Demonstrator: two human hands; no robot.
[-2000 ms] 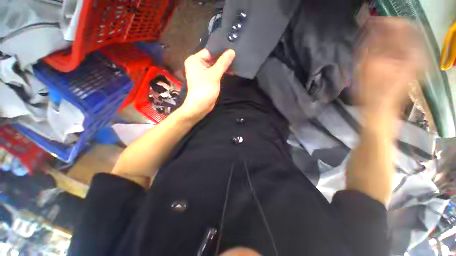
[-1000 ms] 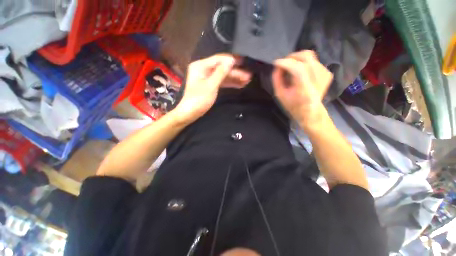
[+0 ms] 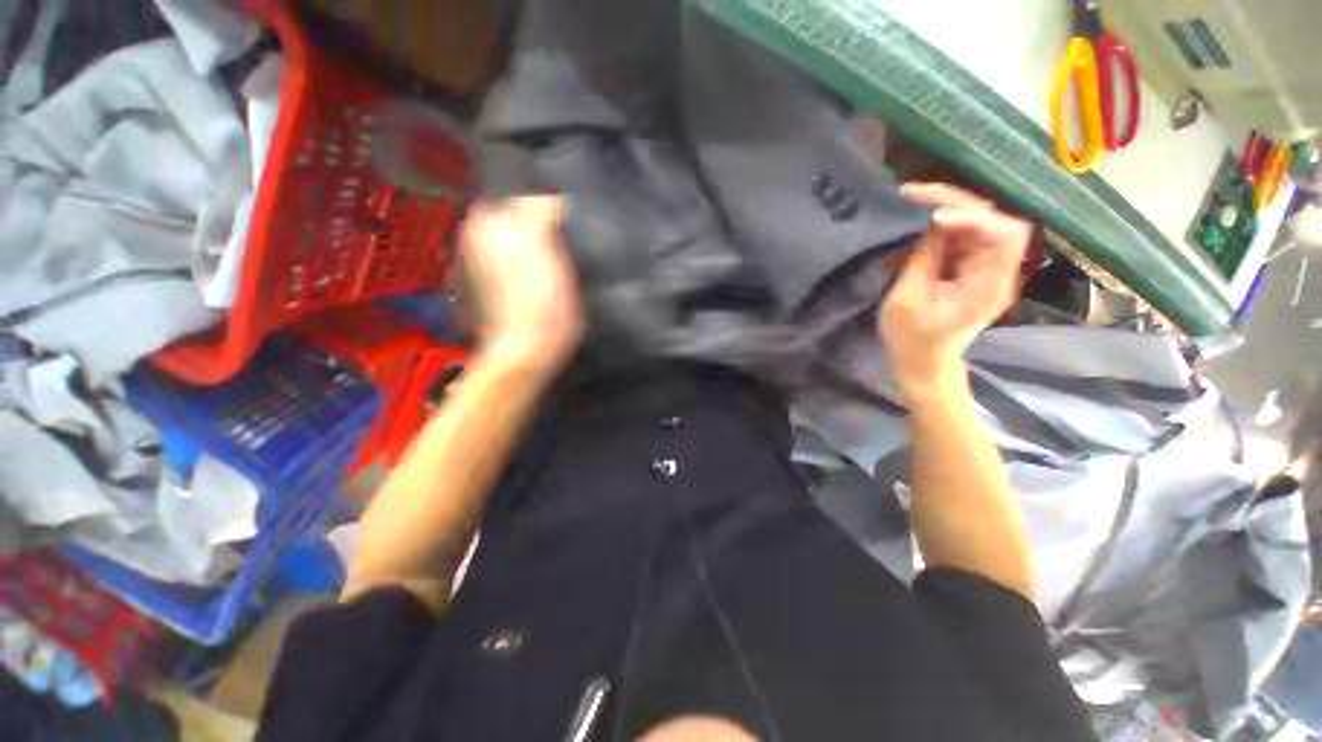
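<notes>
The dark grey jacket (image 3: 638, 174) hangs over my lap below the machine table. Its sleeve end (image 3: 805, 218) points right, with a short row of dark sleeve buttons (image 3: 834, 196) facing up. My right hand (image 3: 957, 276) pinches the edge of the sleeve end at its right corner. My left hand (image 3: 522, 283) is blurred at the left side of the jacket cloth; whether its fingers hold the cloth is unclear.
The machine table (image 3: 986, 123) has a green speckled edge at the upper right, with scissors (image 3: 1090, 102) on top. A red crate (image 3: 341, 218) and a blue crate (image 3: 254, 420) stand at left. Light grey garment pieces (image 3: 1131, 478) lie at right, more (image 3: 116, 189) at left.
The sleeve end has swung to the right with my right hand on its edge. My left hand has left the sleeve end and moved left. The view has turned, showing the scissors and more tabletop.
</notes>
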